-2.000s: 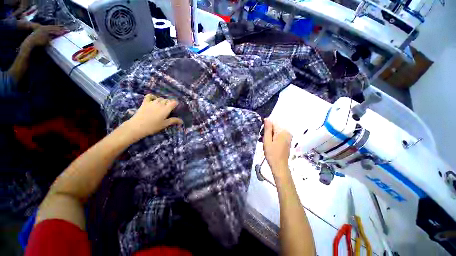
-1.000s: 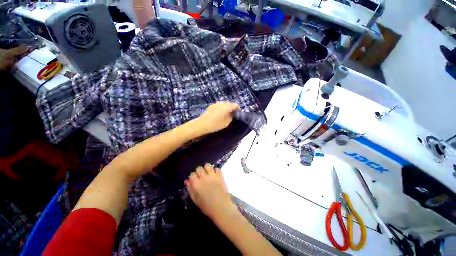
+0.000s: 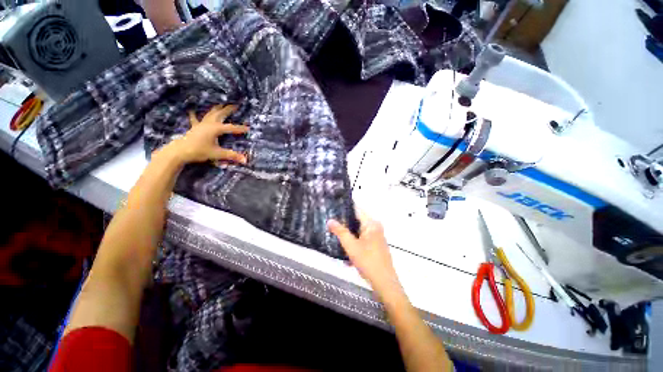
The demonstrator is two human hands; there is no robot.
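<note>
The plaid jacket lies over the white table at centre and left, its hem corner near the front edge. My left hand lies on the plaid with fingers spread. My right hand pinches the hem corner between thumb and fingers, left of the machine head. Dark lining shows behind the plaid. The white lockstitch machine stands at the right; the cloth is not under its needle area.
Scissors with red and orange-yellow handles lie right of my right hand. A thin silver tool and small black pieces lie beside them. A grey motor box stands at upper left. More plaid hangs below the table edge.
The jacket front has been turned so plaid covers most of the lining. My left hand moved left and opened flat on the cloth. My right hand moved right to the hem corner.
</note>
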